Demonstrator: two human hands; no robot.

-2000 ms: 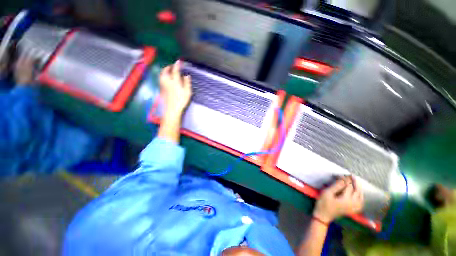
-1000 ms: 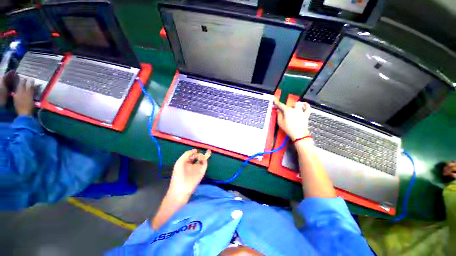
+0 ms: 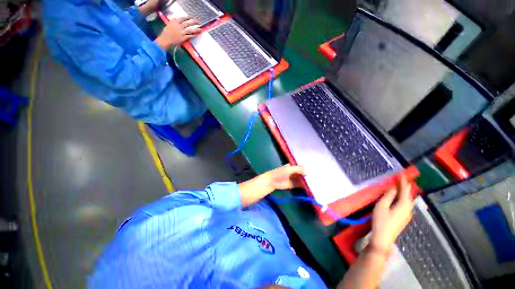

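An open silver laptop (image 3: pixel 308 144) with a dark keyboard lies on a red tray (image 3: pixel 361 196) in front of me. Its screen (image 3: pixel 401 73) shows a pale display with a dark block. My left hand (image 3: pixel 287 176) is at the tray's near edge, fingertips on or beside it. My right hand (image 3: pixel 391 211) is at the tray's right edge, fingers at the rim. Whether either hand grips is not clear. A blue cable (image 3: pixel 344 220) runs from under my right hand along the front edge. My right hand partly covers the neighbouring laptop (image 3: pixel 420 242).
Another worker in a blue smock (image 3: pixel 113 62) sits at the left, a hand (image 3: pixel 179 31) on a laptop. A laptop (image 3: pixel 226 53) on a red tray lies between us. More laptops stand behind and at right. A blue stool (image 3: pixel 189 135) is under the green bench (image 3: pixel 209 84).
The view has turned left. My left hand has moved up to the tray's front edge. My right hand has gone from the gap between laptops to the middle tray's right edge.
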